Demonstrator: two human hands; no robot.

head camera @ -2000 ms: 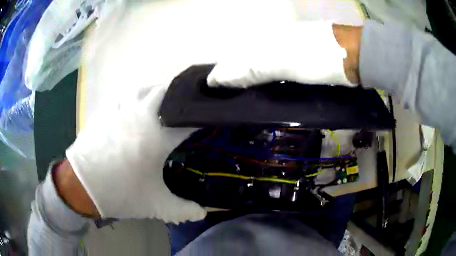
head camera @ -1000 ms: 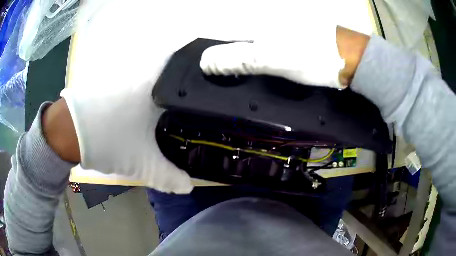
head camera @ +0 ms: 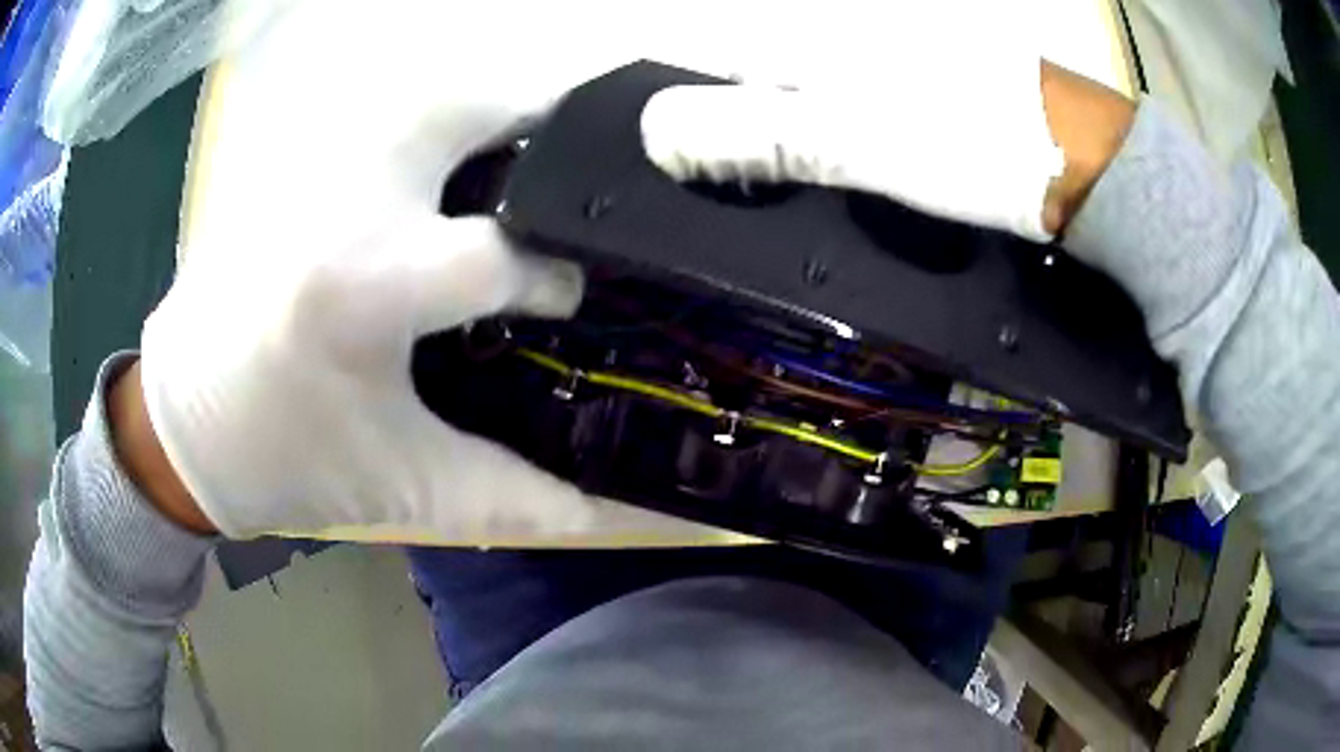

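Note:
A black housing half with wiring (head camera: 691, 456) lies open side up near the board's front edge. A yellow wire runs along it, with blue and reddish wires behind. A second black housing half (head camera: 882, 294) is tilted above and behind it, apart at the front. My right hand (head camera: 867, 154), in a white glove, grips this upper half over its large holes. My left hand (head camera: 368, 353), gloved and slightly blurred, holds the left end of the lower half, with fingers at the gap. A small green circuit board with a yellow block (head camera: 1039, 467) sits at the right end.
The white padded board (head camera: 323, 74) with a yellowish edge lies under the work. A clear plastic bag (head camera: 132, 66) is at the upper left, with blue plastic beside it. Translucent sheets (head camera: 1212, 59) are at the upper right. A metal frame (head camera: 1073, 691) stands at the lower right.
The upper half has moved up and right and tilts down to the right. My left fingers have moved into the gap at the left end. More wiring shows than one second ago.

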